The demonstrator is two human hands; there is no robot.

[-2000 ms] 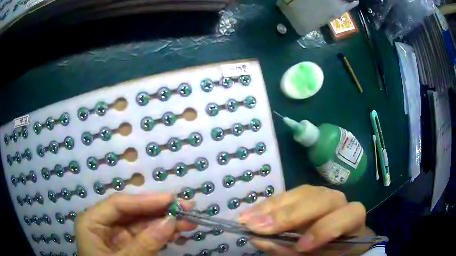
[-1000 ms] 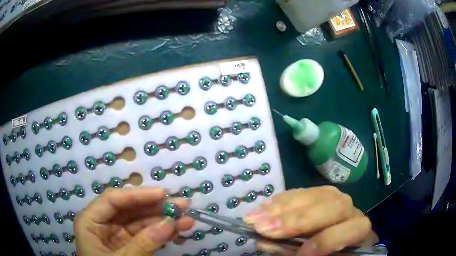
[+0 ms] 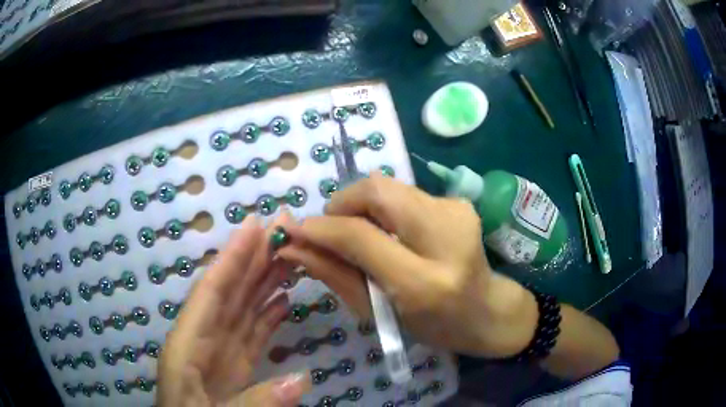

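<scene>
My right hand [image 3: 414, 254] holds the silver tweezers [image 3: 388, 338] across the palm, their two points upward over the tray's upper right. Its fingertips also pinch a small round metal piece [image 3: 279, 237] with green on it. My left hand [image 3: 227, 318] is beside it, fingers extended close to the piece and thumb apart lower down; whether they touch the piece is hard to tell. Both hands are over the white foam tray [image 3: 306, 179], which holds rows of round pieces, mostly in threes. Several slots have an empty brown end. The hands hide part of the tray.
Right of the tray lie a green needle-tip bottle [image 3: 521, 219], a white oval dish [image 3: 454, 109] with green smear, a teal slim tool [image 3: 590, 211] and a thin brown stick [image 3: 532, 98]. An orange-bordered box [image 3: 516, 27] and a whitish container [image 3: 462, 17] are at the back.
My right hand has moved up and left, and the tweezers have swung from the piece to point upward. The piece is now in my right fingertips. My left hand has opened. The view has shifted slightly.
</scene>
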